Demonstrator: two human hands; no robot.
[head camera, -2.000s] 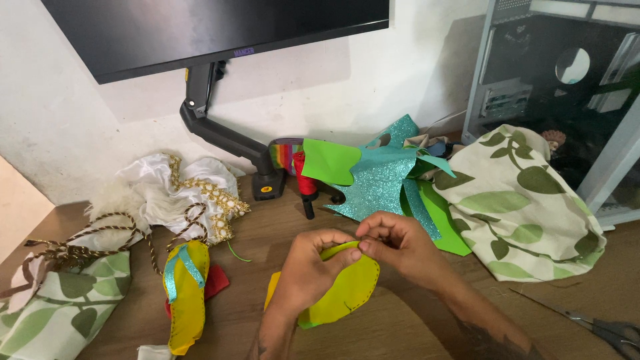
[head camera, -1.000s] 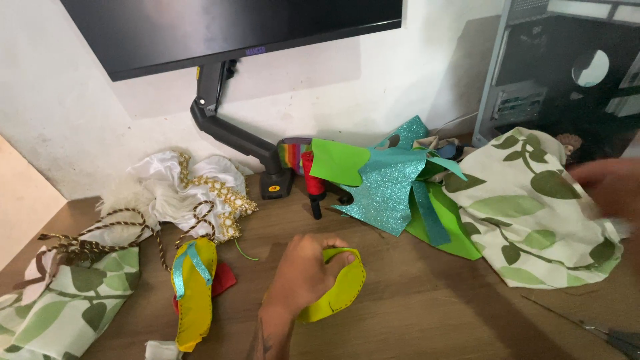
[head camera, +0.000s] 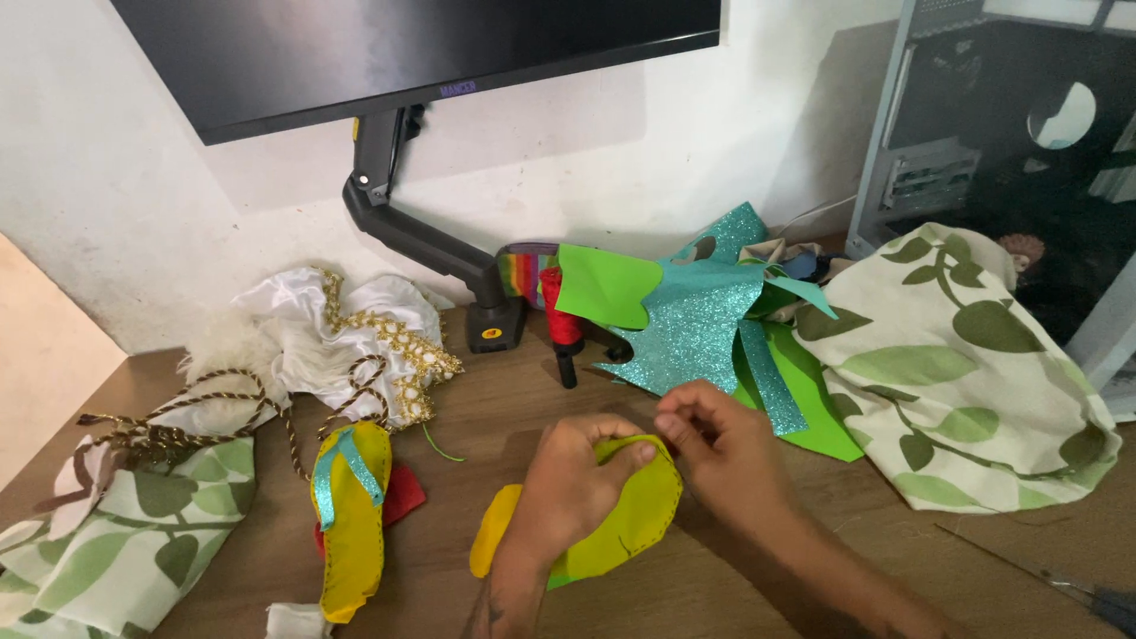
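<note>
My left hand (head camera: 581, 484) grips the top of a yellow foam sole piece (head camera: 635, 515), thumb on its face and fingers behind. Dark stitches run along the piece's edge, and a green layer shows under its lower side. Just right of the top edge, my right hand (head camera: 723, 444) has thumb and forefinger pinched together; a needle or thread between them is too small to make out. A finished-looking yellow foam flip-flop (head camera: 355, 532) with glittery turquoise straps (head camera: 359, 466) lies to the left, over a red piece (head camera: 404, 497).
Behind my hands lie glittery turquoise foam (head camera: 692, 319), green foam (head camera: 608, 284) and a red thread spool (head camera: 561, 311) on a black stand. Leaf-print fabric (head camera: 967, 373) is at right, scissors (head camera: 1078, 587) at lower right. White satin with gold trim (head camera: 306, 328) and cord (head camera: 222, 390) lie left.
My right hand, out at the right edge one second ago, is back beside the top of the yellow piece. My left hand has kept hold of the piece.
</note>
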